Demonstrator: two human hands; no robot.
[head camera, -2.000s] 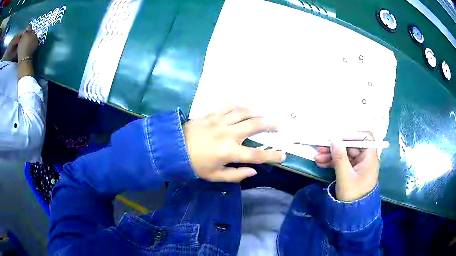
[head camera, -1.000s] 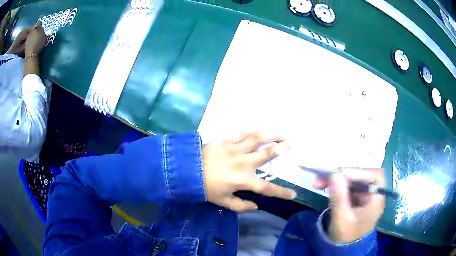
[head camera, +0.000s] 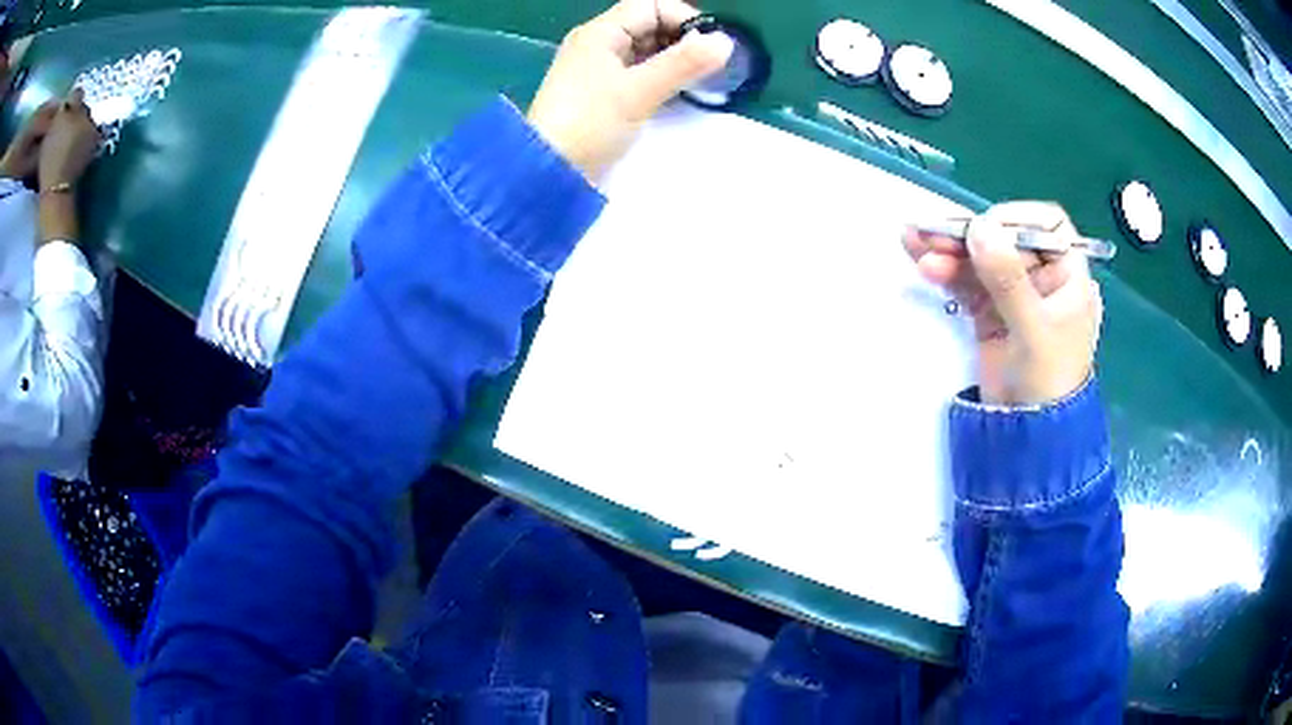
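My left hand is at the far left corner of the white work sheet and pinches a black-rimmed round unit by its near left rim. My right hand is over the sheet's far right part and holds slim silver tweezers, pointing left. Their tip is near the fingers; I cannot tell whether it holds anything. Small white curved strips lie at the near bench edge, below the sheet.
Several round units lie beyond and right of the sheet. A short strip lies at its far edge. A long pale band lies left. Another person's hands work at far left. A blue bin stands below.
My left hand has left the near edge, reached far across the bench and taken hold of a round unit. My right hand has risen over the sheet with the tweezers. The view has shifted.
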